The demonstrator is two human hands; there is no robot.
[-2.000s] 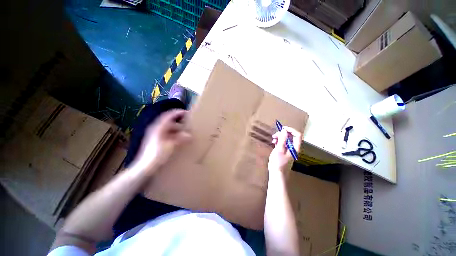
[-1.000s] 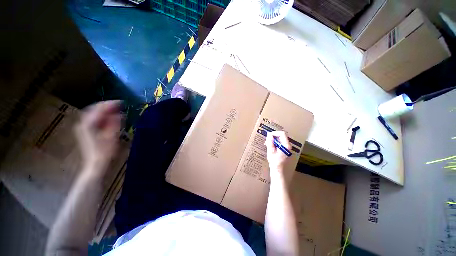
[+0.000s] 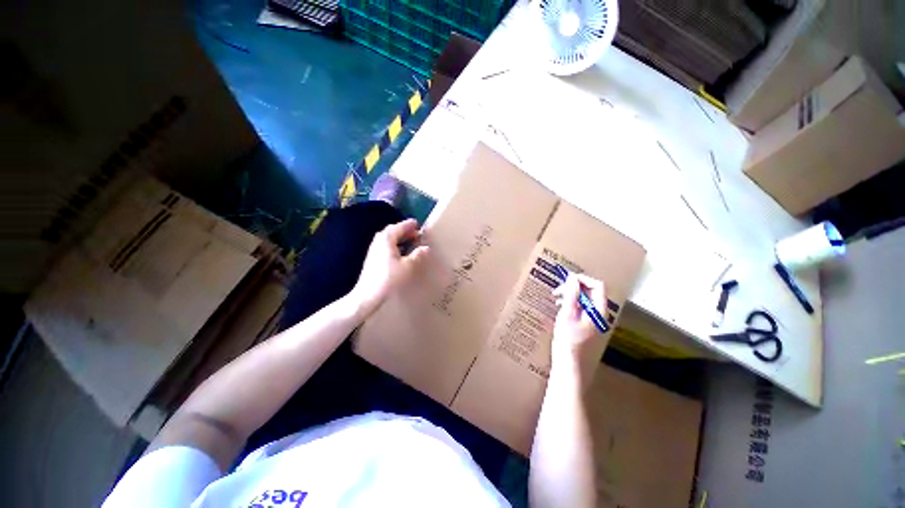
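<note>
A flat carton [image 3: 496, 288] lies tilted across my lap and against the table's edge, its crease running down the middle. A line of print shows on its left half. My right hand [image 3: 580, 308] holds a marker pen [image 3: 593, 312] over the printed text panel [image 3: 534, 316] on the right half, its upper end near the dark bars; whether the tip touches cannot be told. My left hand [image 3: 394, 260] is at the carton's left edge, fingers apart and a little bent, gripping nothing that I can see.
The white-topped table [image 3: 635, 198] bears scissors [image 3: 751, 336], a dark pen [image 3: 794, 288], a short dark stick [image 3: 725, 303], a white cylinder [image 3: 809, 245] and a fan [image 3: 578, 32]. A carton stack [image 3: 149, 288] is at the left. An upright carton [image 3: 824, 139] stands at the upper right.
My left hand has come back from the left carton stack to the flat carton's left edge. My right hand stays on the text panel with the pen. The whole view has shifted slightly.
</note>
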